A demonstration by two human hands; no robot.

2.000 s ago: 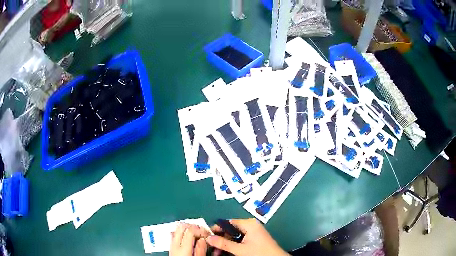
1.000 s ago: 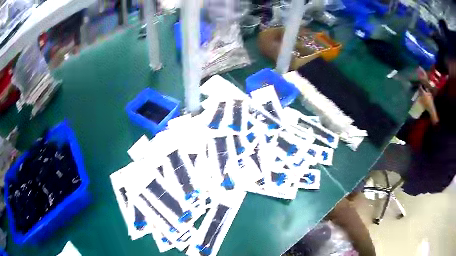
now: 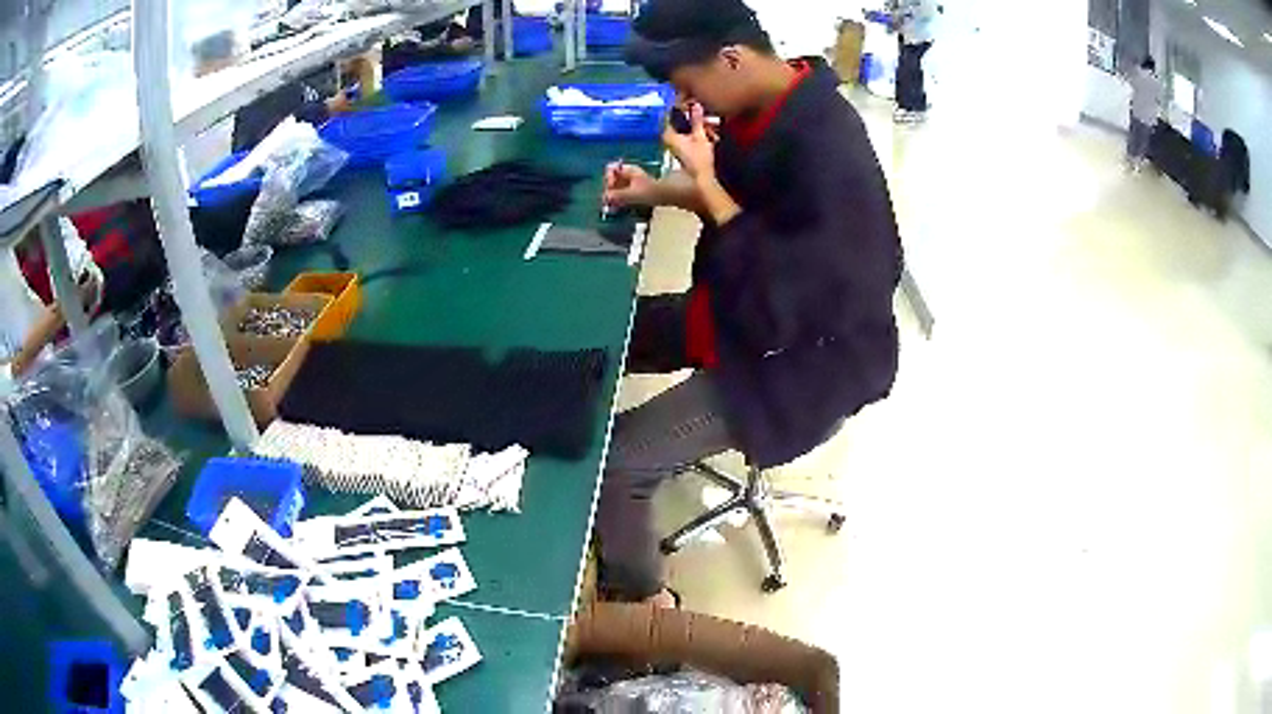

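Neither of my hands is in the picture. Nearest in front of me, at the lower left, lies a heap of white sleeves [image 3: 339, 614] with dark panels and blue print, overlapping at many angles. A small blue bin [image 3: 246, 494] touches the back of the heap. Another small blue bin [image 3: 87, 677] is at the lower left edge, with something dark inside. The large bin of black straps is out of view.
A row of white strips [image 3: 366, 465] and a row of black straps [image 3: 444, 396] cross the green bench. Boxes of small parts [image 3: 274, 324] stand behind. A seated person [image 3: 795, 251] works at the bench's right edge; a brown-covered bag [image 3: 705, 644] is below it.
The view has swung right and up. My hands, seen two seconds ago at a sleeve and black strap, are out of view. The heap has shifted to the lower left; the seated person now shows fully.
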